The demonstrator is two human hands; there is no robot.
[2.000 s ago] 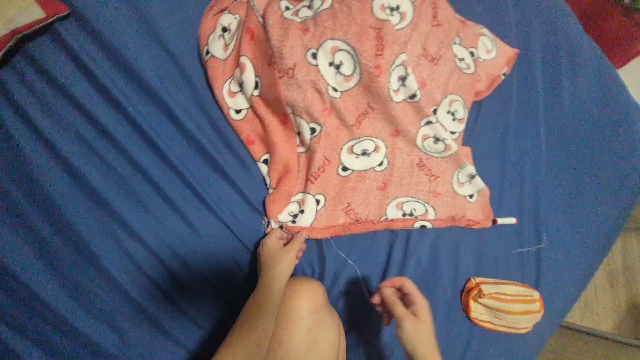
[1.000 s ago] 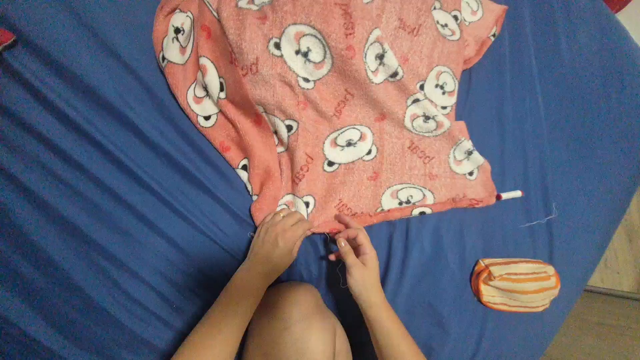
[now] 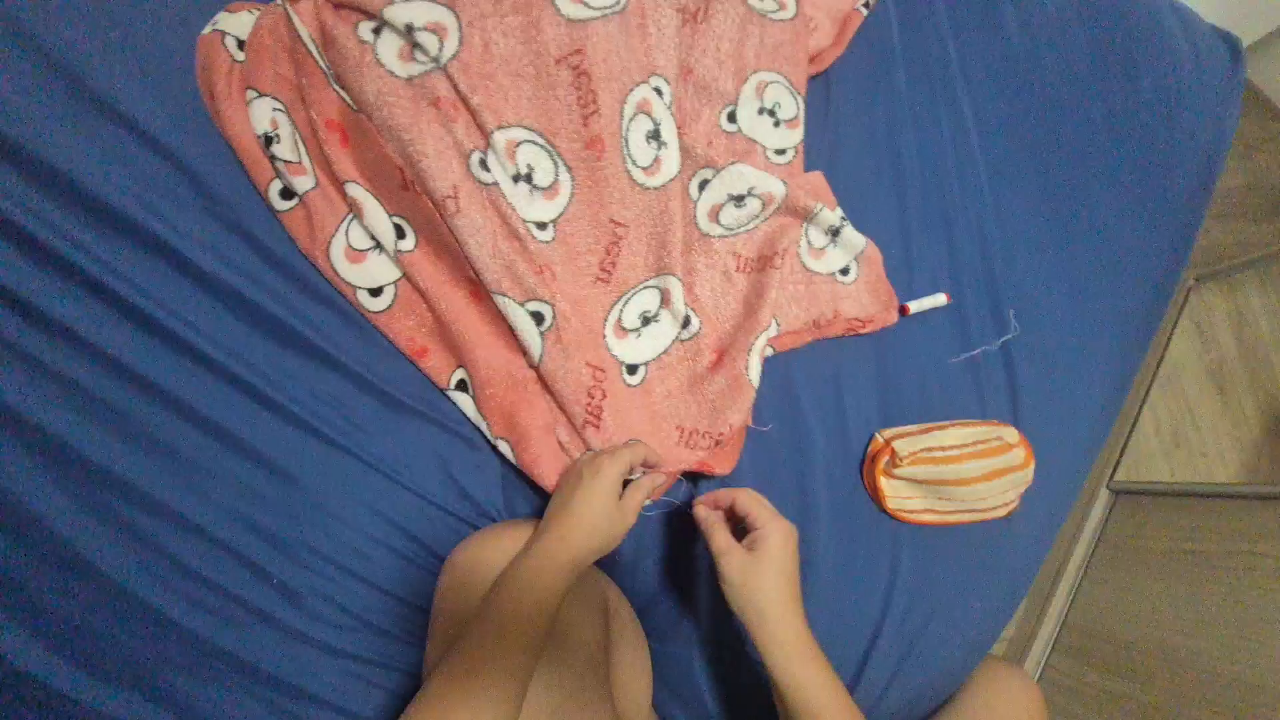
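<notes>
A pink fleece cloth (image 3: 560, 260) printed with white bear faces lies spread over a blue sheet. My left hand (image 3: 598, 500) pinches its lower edge between thumb and fingers. Just to the right, my right hand (image 3: 745, 545) has thumb and forefinger closed together at a fine white thread (image 3: 662, 508), which loops between the two hands. Whether a needle is between those fingertips cannot be made out. A short loose thread end stands out from the cloth's edge above my right hand.
A spool of white thread (image 3: 926, 304) lies against the cloth's right corner. Near it is a loose piece of thread (image 3: 990, 340). An orange-striped fabric pouch (image 3: 950, 472) rests on the blue sheet (image 3: 1080, 200). My bare legs are below; wooden flooring shows beyond the bed's right edge.
My right hand has moved away from the cloth's edge, with thread looping between the hands. The lower edge of the cloth is now bunched and bent near my left hand; it lay straighter before.
</notes>
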